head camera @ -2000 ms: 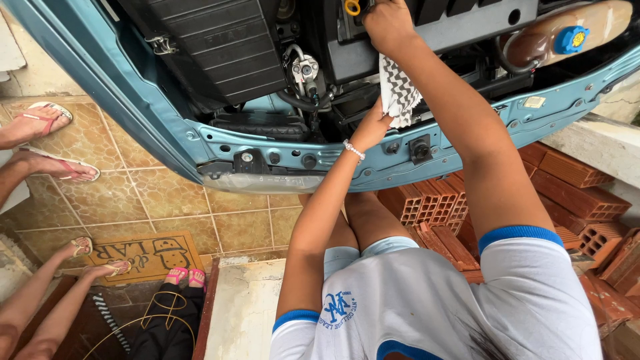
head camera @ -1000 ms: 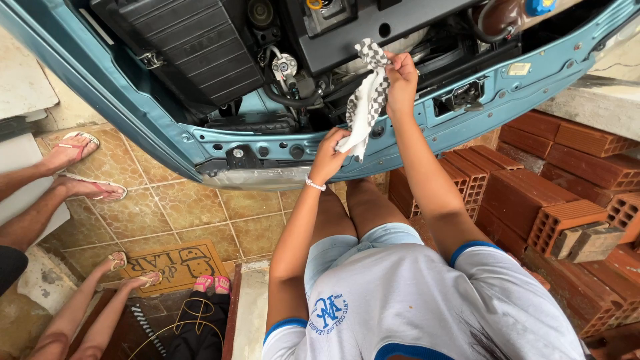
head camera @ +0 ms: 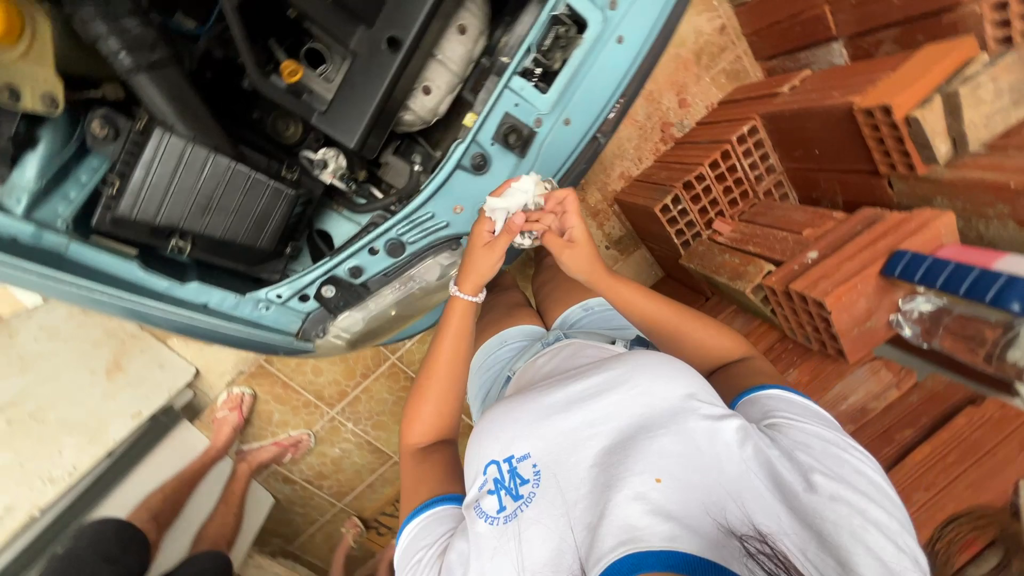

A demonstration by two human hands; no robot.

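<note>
Just outside the front edge of a blue car's open engine bay, both my hands hold a bunched white patterned cloth (head camera: 518, 204). My left hand (head camera: 490, 244), with a beaded bracelet at its wrist, grips the cloth from the left. On its right side, my right hand (head camera: 566, 228) pinches it with bent fingers. The blue front panel (head camera: 432, 220) of the car lies right beside the hands. Past it sit a black engine cover (head camera: 376, 88), a yellow-handled dipstick (head camera: 291, 71) and a black ribbed air filter box (head camera: 204, 188).
Hollow red bricks (head camera: 856, 272) are stacked at the right, near my right arm. A headlight (head camera: 392, 308) is at the car's corner. On the tiled floor (head camera: 352, 440) another person's sandalled feet (head camera: 272, 448) stand at the lower left, beside a pale slab (head camera: 80, 400).
The cloth, spread between my hands over the engine bay's edge a second ago, is now bunched up and closer to my body. The view has turned and shifted.
</note>
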